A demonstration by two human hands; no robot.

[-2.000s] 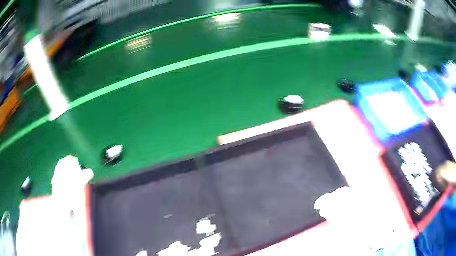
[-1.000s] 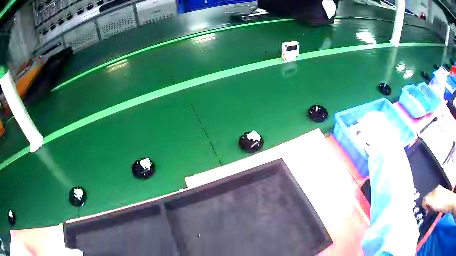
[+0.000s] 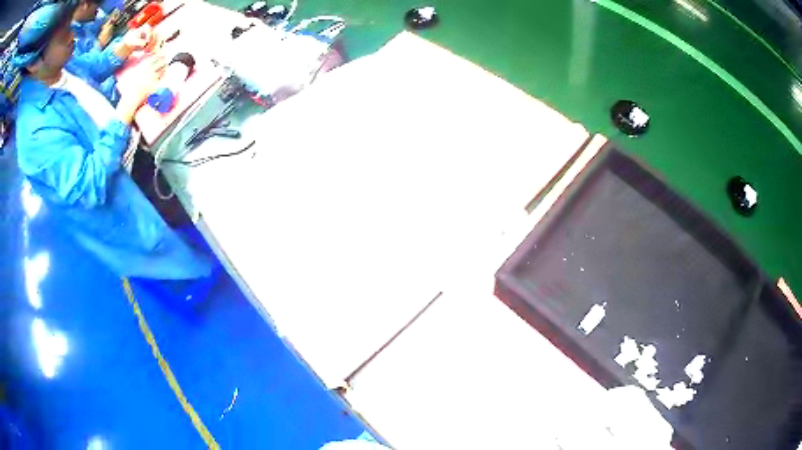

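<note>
The black parts tray (image 3: 651,264) lies at the right, cut by the picture's edge. Several small white parts (image 3: 646,362) lie loose in it, with a white rectangular piece (image 3: 594,318) apart from them. A washed-out white shape, which looks like my gloved left hand (image 3: 629,415), is at the tray's near left edge. Glare hides its fingers and anything in them. My right hand is not in view. Round black units with white pieces on top, one at the upper right (image 3: 630,118) and one farther right (image 3: 744,195), sit on the green belt.
A glaring white bench surface (image 3: 378,193) fills the middle. A worker in a blue smock and cap (image 3: 75,149) stands at the left, with another person behind. Cables and dark tools (image 3: 215,127) lie near the bench's far end. The blue floor (image 3: 176,352) has a yellow line.
The view has swung left: the neighbour's tray and blue bins have left the picture, and the white bench and worker at the left have come in. The white parts in the tray show again.
</note>
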